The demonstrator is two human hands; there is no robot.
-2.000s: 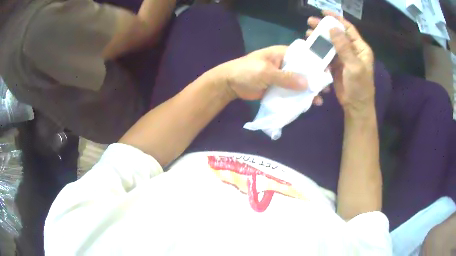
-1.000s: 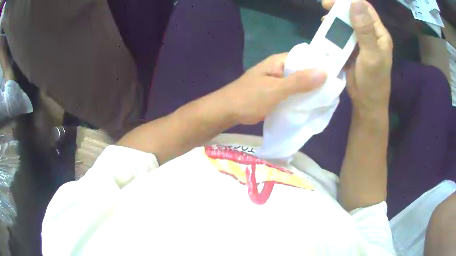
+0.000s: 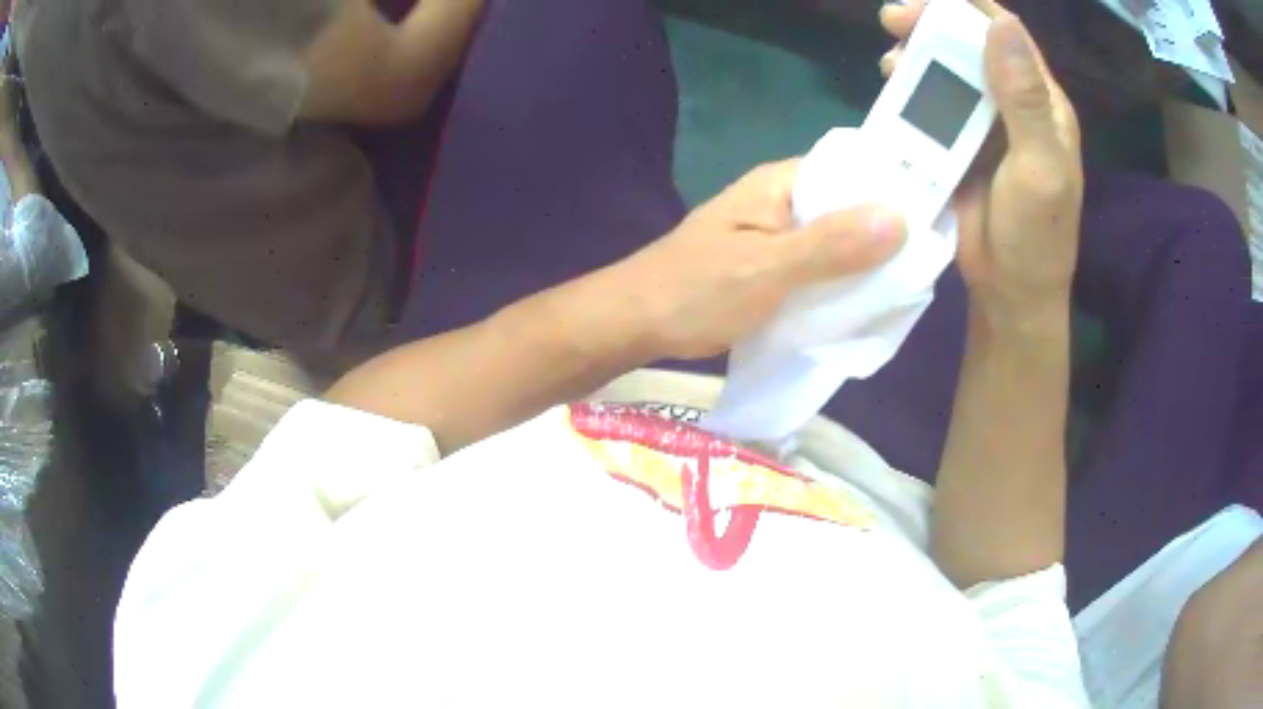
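Observation:
A slim white handheld device (image 3: 907, 166) with a grey square screen is tilted above my lap, its lower part inside a soft white wrinkled sleeve (image 3: 831, 333). My left hand (image 3: 755, 263) grips the sleeve, with the thumb on top near the sleeve's mouth. My right hand (image 3: 1025, 166) holds the upper part of the device, thumb along its right edge and fingertips behind its top. The screen end stays outside the sleeve. The sleeve's loose end hangs down against my shirt.
A person in a brown top (image 3: 208, 153) sits close at the left. Shiny clear plastic (image 3: 28, 457) lies at the far left beside brown cardboard (image 3: 256, 402). Printed sheets (image 3: 1177, 35) are at the upper right. Another person's skin (image 3: 1219, 637) shows at the lower right edge.
Compared with two seconds ago, both hands, the device and the sleeve appear closer to my body and larger. My right hand has shifted to the device's right edge. Since one second ago little has moved.

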